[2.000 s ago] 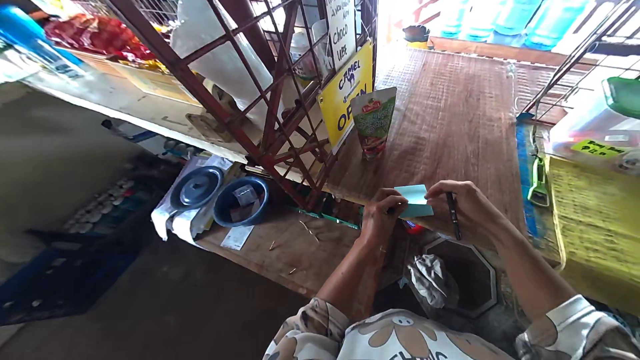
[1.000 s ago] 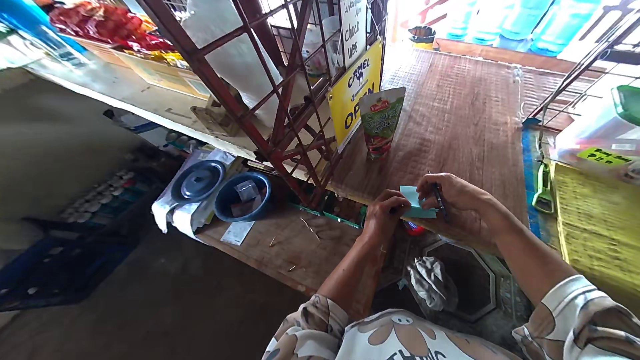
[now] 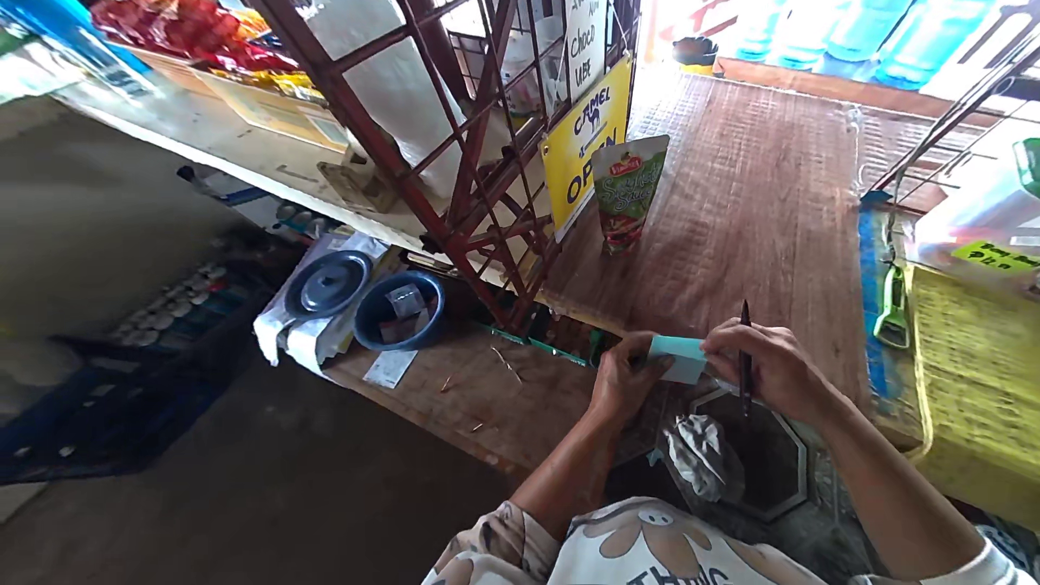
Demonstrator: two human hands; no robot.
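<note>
My left hand grips the left side of a small light-blue paper pad over the front edge of the wood-patterned counter. My right hand pinches the pad's right edge and also holds a dark pen, which stands out between the fingers. Behind the hands, a sauce pouch stands upright on the counter beside a yellow sign. Crumpled white plastic or cloth lies below the pad, close to my body.
A red metal grille rises left of the counter. Below it are a blue bowl with packets and a round blue lid. At right are a green peeler-like tool, a yellow woven surface and a plastic container.
The pen, upright two seconds ago and tilted at the pad one second ago, now points upright again. My right fingers have come to the pad's right edge.
</note>
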